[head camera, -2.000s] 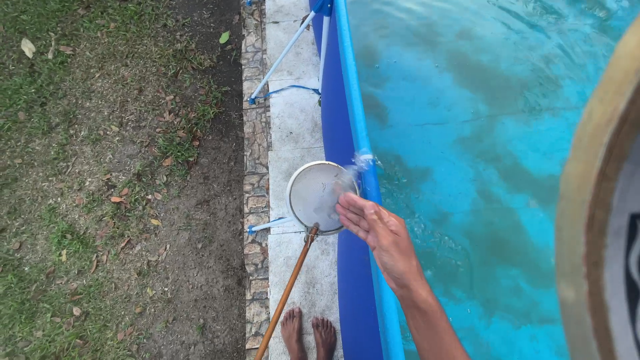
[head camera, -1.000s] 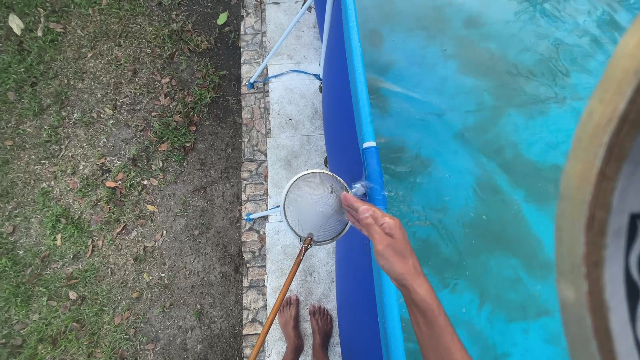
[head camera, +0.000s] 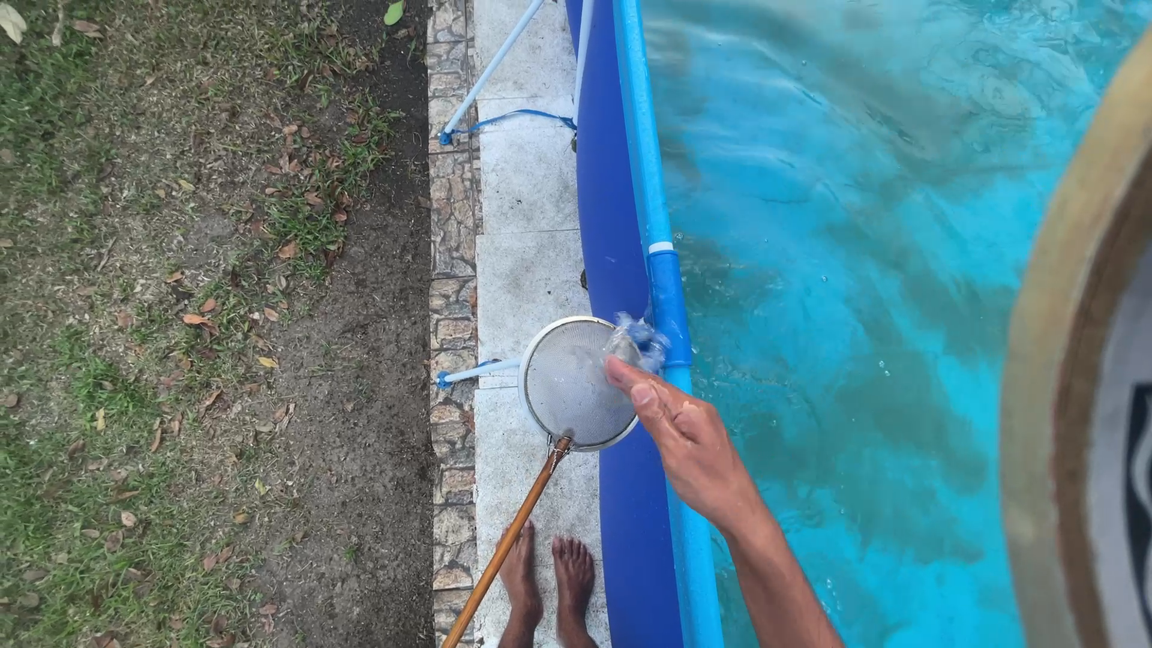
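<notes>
A round mesh strainer (head camera: 571, 382) on a long wooden handle (head camera: 508, 540) is over the paving beside the blue wall of a frame pool. My right hand (head camera: 688, 427) is at the strainer's right rim, its fingers together and pointing up and left. Splashing water (head camera: 637, 342) shows just beyond the fingertips, between the mesh and the pool's top rail (head camera: 670, 306). Whether the fingers touch the rim I cannot tell. The handle runs down out of the frame at the bottom, and my left hand is not in view.
Two bare feet (head camera: 574, 576) stand on the concrete strip. Pale pool struts (head camera: 490, 76) with blue end caps reach across the paving at left. Stone edging (head camera: 453, 306), dirt and leaf-strewn grass lie beyond. Pool water (head camera: 864, 360) fills the right; a blurred round object (head camera: 1044, 360) covers the right edge.
My right hand stays beside the strainer's rim throughout. The splash near my fingertips has changed shape.
</notes>
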